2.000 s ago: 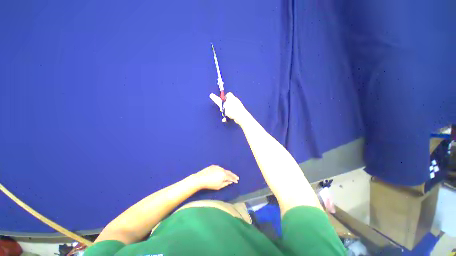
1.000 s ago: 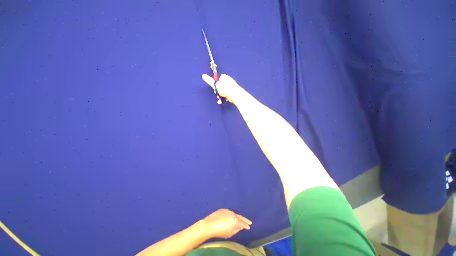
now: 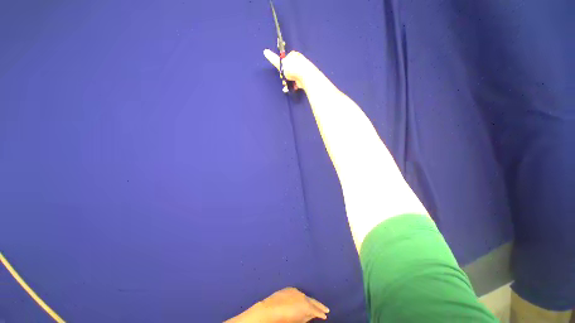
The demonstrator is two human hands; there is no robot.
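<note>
A large blue fabric ply [image 3: 157,158] covers most of the view. My right hand [image 3: 290,67] is bare and shut on the handles of the fabric shears [image 3: 278,33], near the top middle. The long thin blades point away from me and their tip reaches the top edge. A thin line in the fabric runs from behind the shears back toward me. My left hand [image 3: 295,306] lies on the fabric at the bottom middle, partly cut off by the edge, with nothing seen in it and its fingers close together.
A thin yellowish spreading stick [image 3: 30,292] lies at the bottom left. Loose fabric folds [image 3: 403,101] run along the right, and the fabric hangs down at the far right. A grey table edge [image 3: 492,271] and part of a brown box [image 3: 536,312] show at the lower right.
My right hand and the shears have moved farther away from me, and the line in the fabric behind them is longer. My left hand sits lower in the view.
</note>
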